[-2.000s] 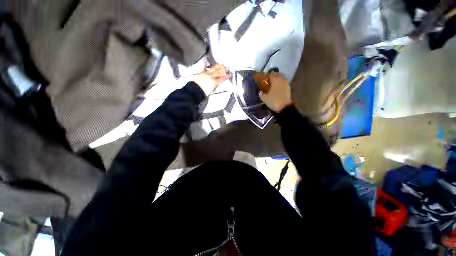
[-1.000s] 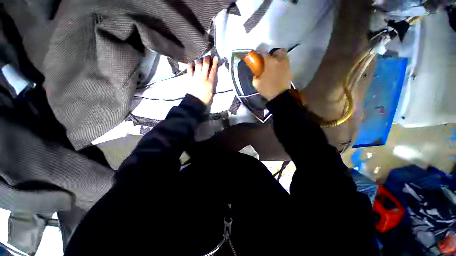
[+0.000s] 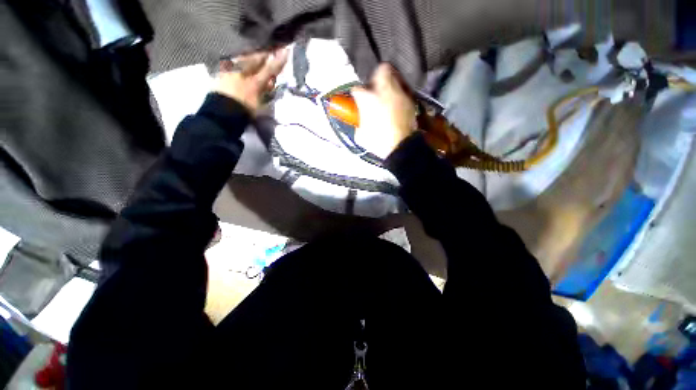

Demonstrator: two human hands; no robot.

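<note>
The steam iron (image 3: 343,110) has an orange handle and a pale metal rim. My right hand (image 3: 385,114) is closed round its handle, and the iron lies on the white inside of the jacket (image 3: 320,164). My left hand (image 3: 256,76) is at the left on the edge of the dark grey-brown cloth (image 3: 191,34); its fingers are partly blurred, and whether they pinch the cloth cannot be told. A narrow dark seam strip (image 3: 328,177) crosses the white below the iron. The yellow hose (image 3: 551,137) runs from the iron to the right.
A large dark grey-brown garment (image 3: 57,114) hangs at the left. The brown table cover (image 3: 591,194) shows at the right, with a blue panel (image 3: 610,247) at its edge and pale cloth (image 3: 664,244) beyond. Dark blue bundles (image 3: 633,362) lie at the lower right.
The view has shifted. My left hand has moved left and up to the dark cloth. The iron has turned, its handle pointing more to the left, and more white inside shows at the right.
</note>
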